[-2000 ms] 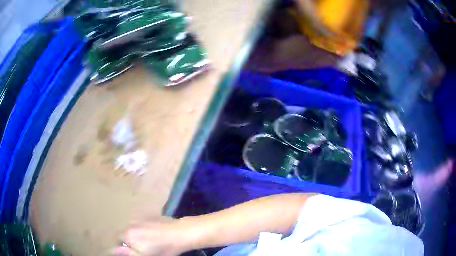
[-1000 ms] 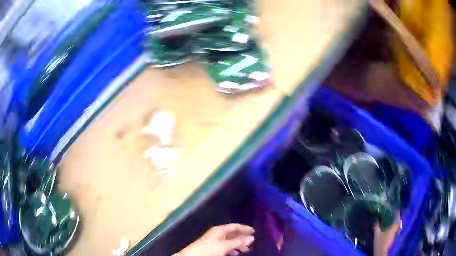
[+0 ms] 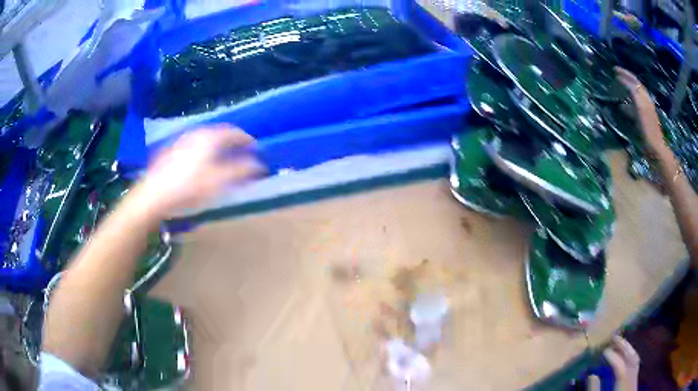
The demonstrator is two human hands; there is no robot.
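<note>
My left hand [image 3: 203,164] is blurred, over the near rim of the long blue bin [image 3: 360,114], fingers bent down. I cannot tell if it holds anything. Dark glossy green parts [image 3: 306,50] lie in the bin. A hand [image 3: 621,363] at the bottom right, cut by the picture's edge, is at the bench rim; it may be my right hand, and its grip is unclear. Green housings with pale rims [image 3: 551,176] overlap in a stack at the right of the tan bench [image 3: 283,305]. Two white blobs [image 3: 428,315] lie on its stained middle.
More green housings [image 3: 159,344] stand at the left, beside my forearm. A blue tray of tiny parts [image 3: 19,221] is at the far left edge. Another person's bare arm [image 3: 658,145] reaches in from the right, past the stack. White liner [image 3: 321,179] lies along the bin's front.
The view has swung left from the floor crate to the blue bin. My left hand now shows over the bin's rim. The crate of rounded dark shells is mostly out of view.
</note>
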